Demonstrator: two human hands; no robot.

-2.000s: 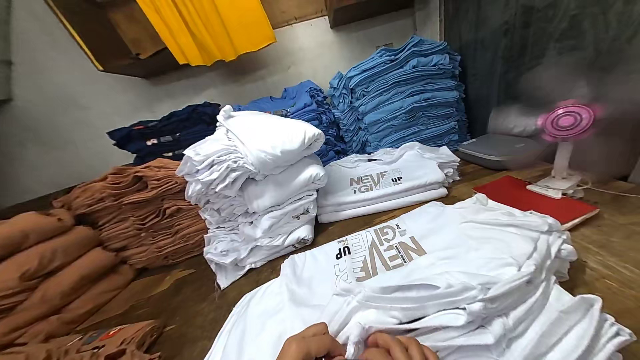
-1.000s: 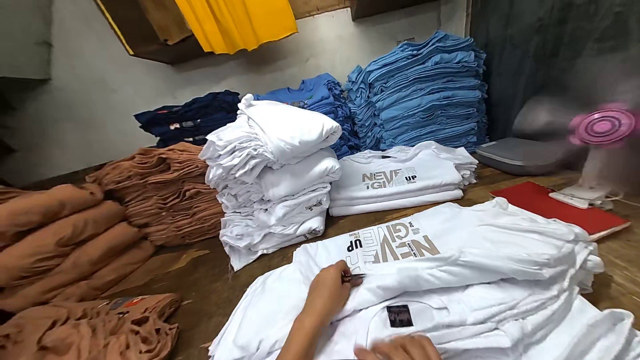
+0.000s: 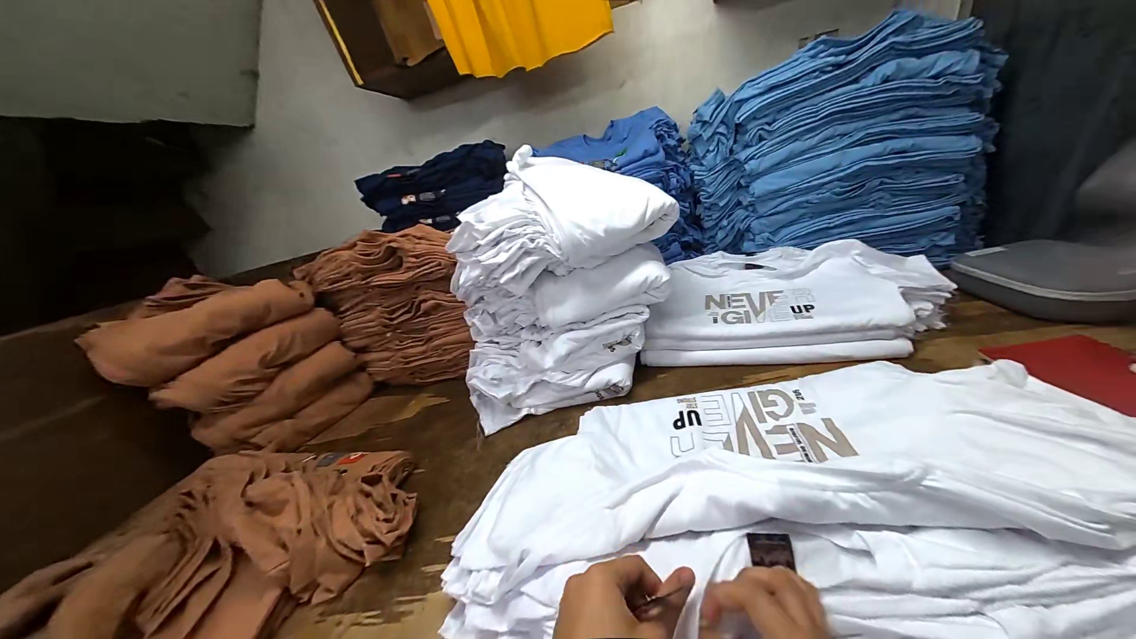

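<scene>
My left hand (image 3: 621, 596) is at the bottom centre, over the near edge of a pile of white printed T-shirts (image 3: 612, 479). Its thumb and forefinger are pinched on a small dark thin item, too small to name. Beside it on the right, my right hand (image 3: 765, 603) is slightly blurred, its fingers bent against the white fabric; whether it grips any is unclear. Just above that hand, a dark neck label (image 3: 770, 550) shows on a white shirt. The top shirt is folded back, its grey and black print upside down.
Behind stand a tall stack of folded white shirts (image 3: 568, 293), flat white printed shirts (image 3: 781, 302), light blue shirts (image 3: 861, 151) and navy ones (image 3: 435, 186). Brown garments (image 3: 257, 355) lie left, with a loose brown heap (image 3: 266, 524) nearer. A red flat item (image 3: 1074, 368) and grey case (image 3: 1047, 280) are at right.
The top white shirt has been folded back, exposing the neck label. My left hand has come back from the fold toward my right hand. The view has swung left, and the pink fan is out of frame.
</scene>
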